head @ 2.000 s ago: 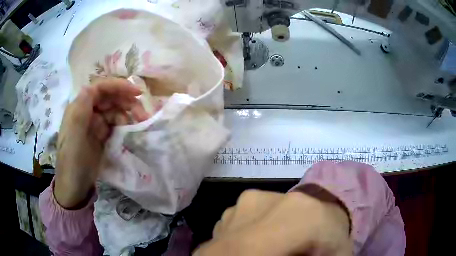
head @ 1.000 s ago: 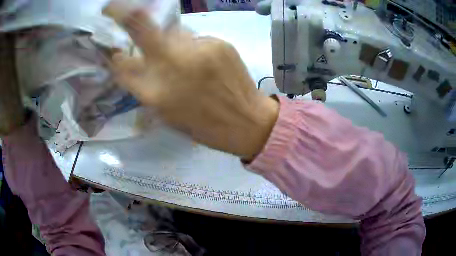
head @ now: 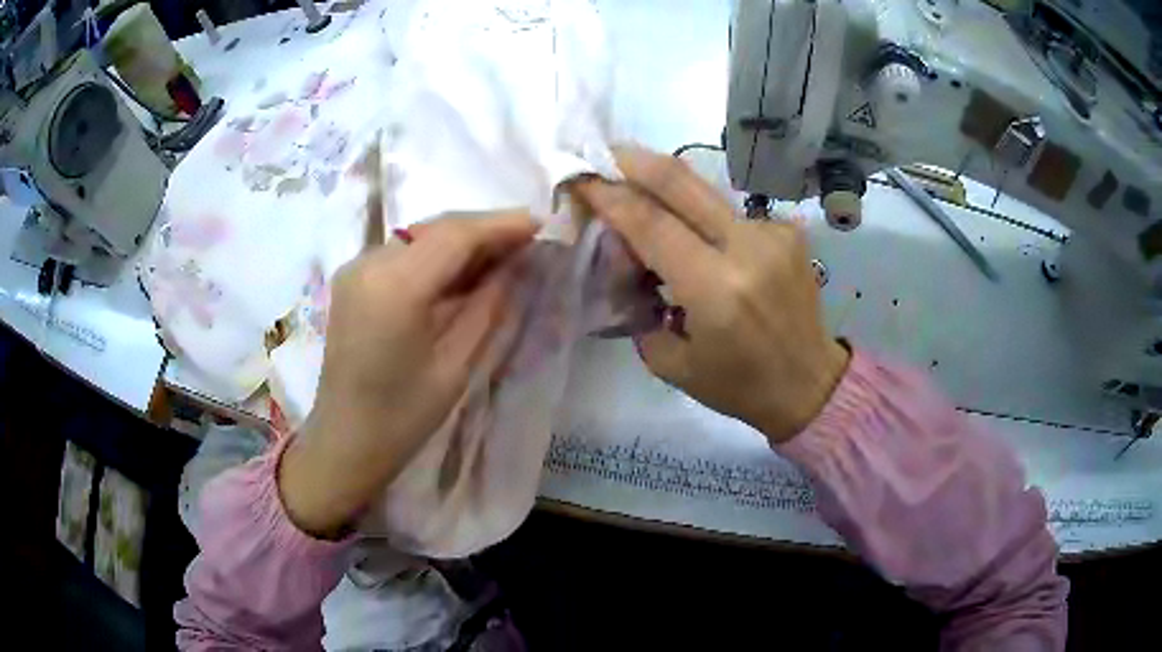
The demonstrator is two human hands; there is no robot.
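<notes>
The light floral garment (head: 274,166) lies on the table left of the sewing head, and part of it hangs over the front edge. My left hand (head: 414,344) pinches a fold of it near the centre. My right hand (head: 733,287) pinches the same raised edge from the right, fingertips close to the left ones. A small dark reddish thing (head: 672,318) shows at my right palm, perhaps the snips' handle; its rest is hidden. The fabric between the fingertips is bunched, and its detail is unclear.
The white sewing head (head: 790,115) stands right of the garment. A slim grey metal bar (head: 943,223) lies on the machine bed. A second machine (head: 89,153) stands at the far left. A printed ruler scale (head: 688,471) runs along the front table edge. More fabric (head: 395,605) hangs below it.
The garment, lifted and blurred at the left a second ago, now lies spread on the table. My right hand has moved right and down, and both hands now pinch the fabric together near the centre.
</notes>
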